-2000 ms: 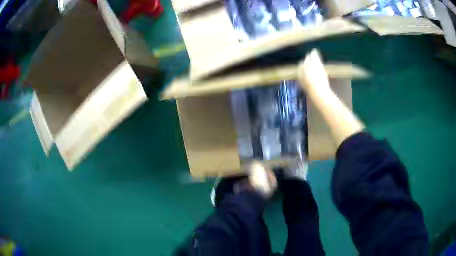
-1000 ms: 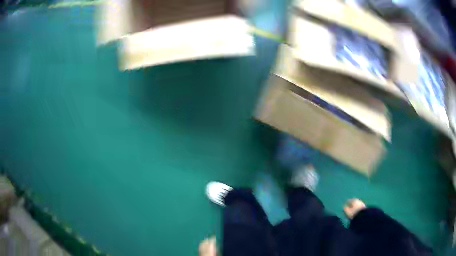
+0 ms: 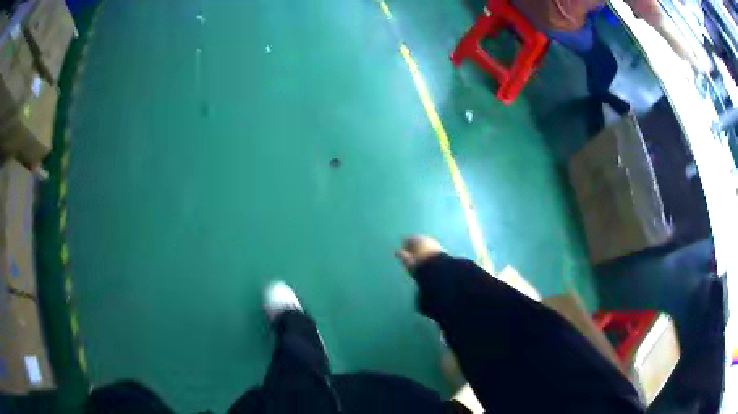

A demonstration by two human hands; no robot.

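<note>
My right hand (image 3: pixel 419 251) hangs over the green floor right of centre, small and blurred. Nothing shows in it, and whether its fingers are apart is unclear. My left hand is not in view; a dark shape, possibly my left sleeve, is at the bottom left edge. My white shoe (image 3: pixel 281 297) is on the floor (image 3: pixel 243 178). Open carton flaps (image 3: pixel 578 319) show at the lower right, partly hidden behind my right sleeve.
Cartons (image 3: pixel 24 242) line the left edge beside a yellow-marked strip. A yellow line (image 3: pixel 441 133) crosses the floor. A red stool (image 3: pixel 502 48) is at the upper right near a seated person. A closed carton (image 3: pixel 619 194) stands beside a bench (image 3: pixel 688 105). Another red stool (image 3: pixel 627 327) is lower right.
My hands have left the open carton of parts. The view has swung to the open aisle, and those cartons have left it or moved to the lower right. My left hand has gone out of view.
</note>
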